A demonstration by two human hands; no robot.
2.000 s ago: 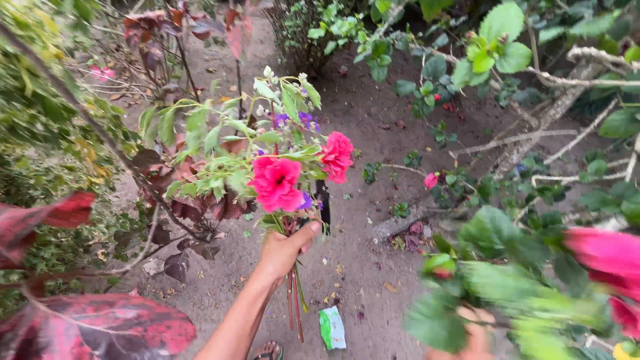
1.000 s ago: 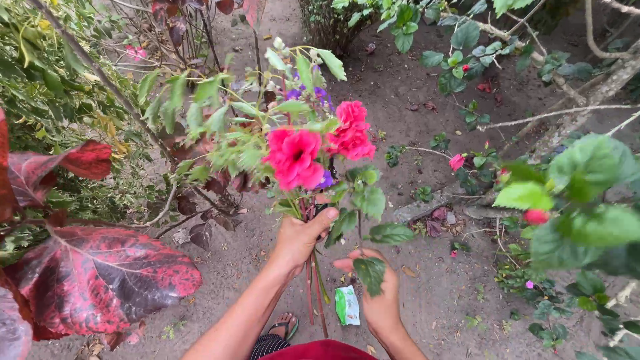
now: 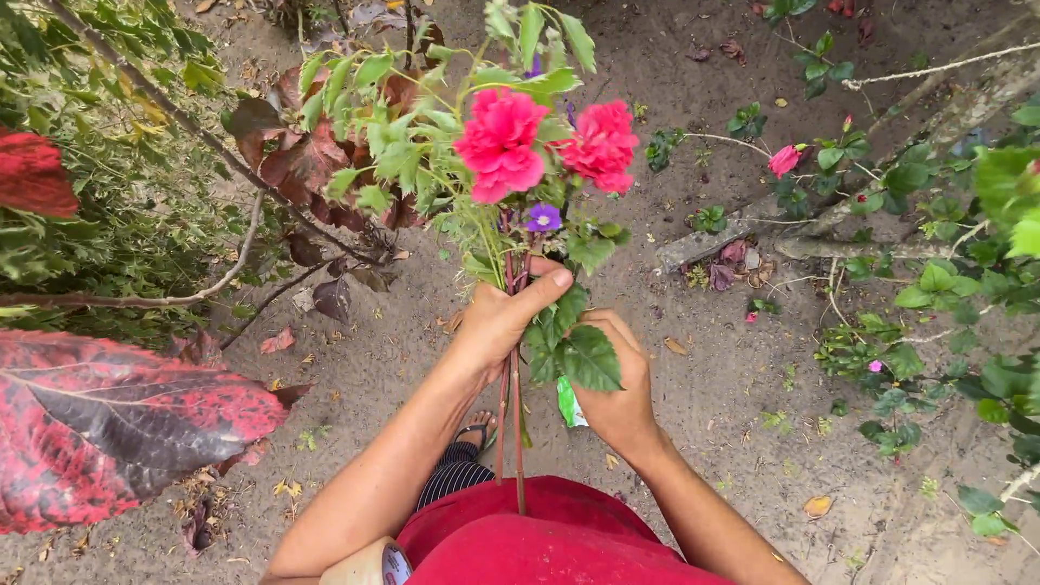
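Note:
My left hand (image 3: 508, 321) is closed around the stems of a bouquet of cut flowers and leafy sprigs, with the thumb across the front. Two pink double hibiscus blooms (image 3: 501, 145) (image 3: 600, 148) top the bunch, a small purple flower (image 3: 543, 218) sits below them, and pale green leafy sprigs (image 3: 406, 122) spread to the left. Long reddish-brown stems (image 3: 517, 431) hang below the fist. My right hand (image 3: 621, 378) is at the bunch's right side, its fingers curled behind dark green leaves (image 3: 590, 357); whether it grips them is hidden. A roll of tape (image 3: 374, 565) circles my left forearm.
Large red and dark leaves (image 3: 114, 422) on the left stand close to my left arm. A bare branch (image 3: 187, 122) crosses the upper left. Hibiscus branches with a pink bud (image 3: 785, 161) fill the right side. A green and white wrapper (image 3: 570, 402) lies on the sandy ground.
My right hand has come from the foliage at the lower right up to the bouquet. A leafy stem with a hibiscus bloom, absent from the bunch two seconds ago, cannot be confirmed; dark green leaves now show there.

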